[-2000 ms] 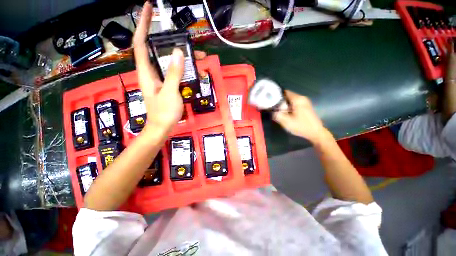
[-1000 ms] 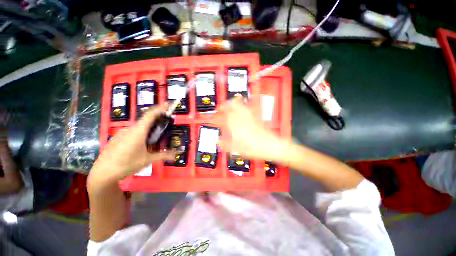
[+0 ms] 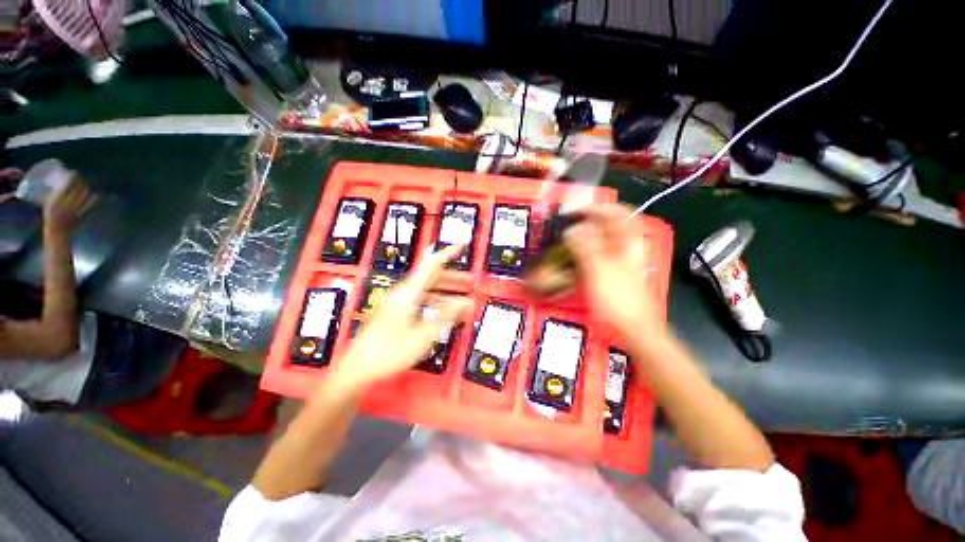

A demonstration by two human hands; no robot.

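The red-orange phone tray (image 3: pixel 277 365) lies on the dark green bench, with black mobile phones (image 3: pixel 495 344) in two rows of pockets. My left hand (image 3: pixel 397 330) is over the tray's lower left-middle with fingers apart, partly covering phones, and holds nothing visible. My right hand (image 3: pixel 612 263) is blurred at the upper right pockets, with its fingers on a dark blurred phone (image 3: pixel 556 254). A pale translucent blur shows above that phone. The white cable (image 3: pixel 730 148) runs from the upper right to my right hand; its plug end is hidden.
A barcode scanner (image 3: pixel 730 281) lies right of the tray, and another white one (image 3: pixel 852 167) is on the back ledge. The ledge also holds a computer mouse (image 3: pixel 458 108), a small screen device (image 3: pixel 398 112) and cables. Another person's hand (image 3: pixel 66 201) is at far left.
My left hand no longer shows the phone it held. The barcode scanner left my right hand and lies on the bench. My right hand is now blurred at a phone. The view has shifted.
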